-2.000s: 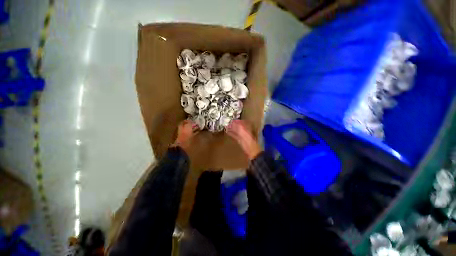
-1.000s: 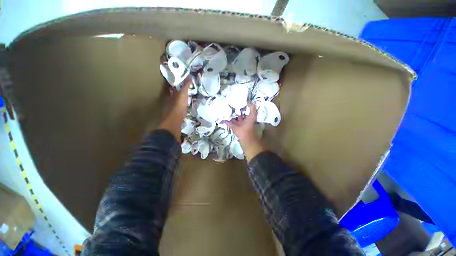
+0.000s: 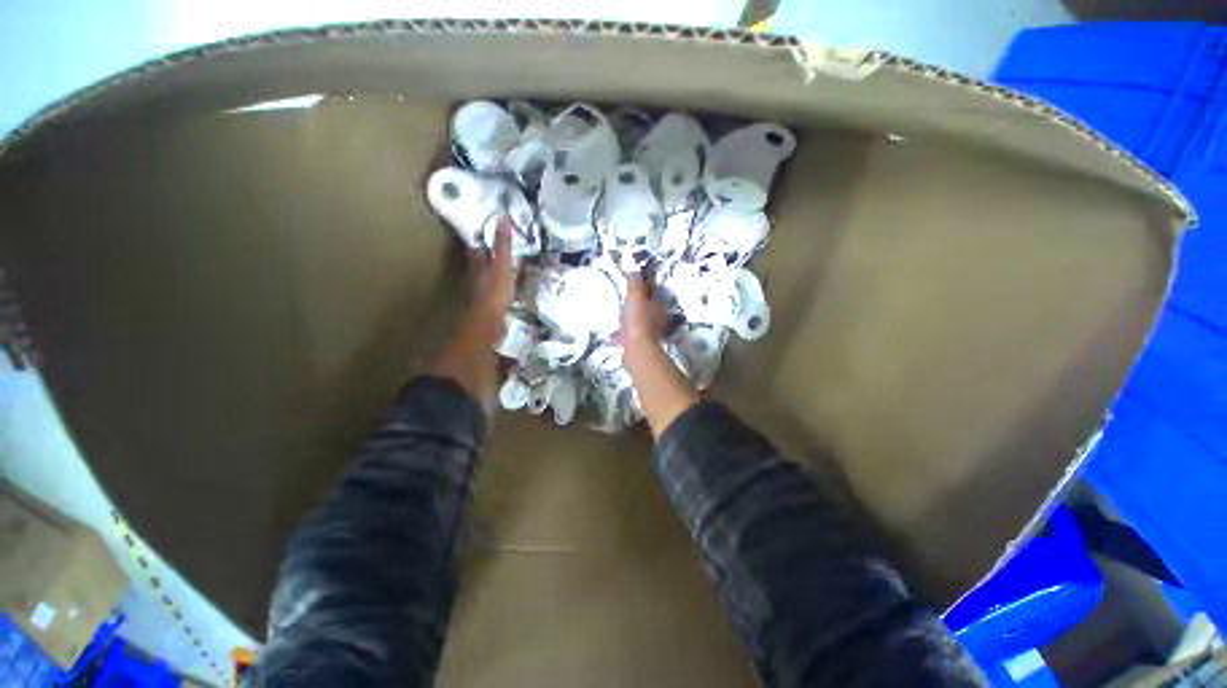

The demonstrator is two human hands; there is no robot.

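Note:
A deep brown carton fills most of the view. White plastic shells, rounded with small holed lugs, lie heaped at its bottom. My left hand reaches into the left side of the heap, with its fingers among the shells. My right hand is in the middle of the heap, with its fingertips against white shells. The fingers of both hands are partly hidden and blurred, so whether either hand grips a shell cannot be told.
A blue tote or cover stands beyond the carton's right wall. A blue stool is at the lower right. A smaller cardboard box and blue items are on the floor at the lower left.
The view has moved in over the carton since the first frame. Since the second, my right hand has shifted slightly within the heap and some shells around it have moved.

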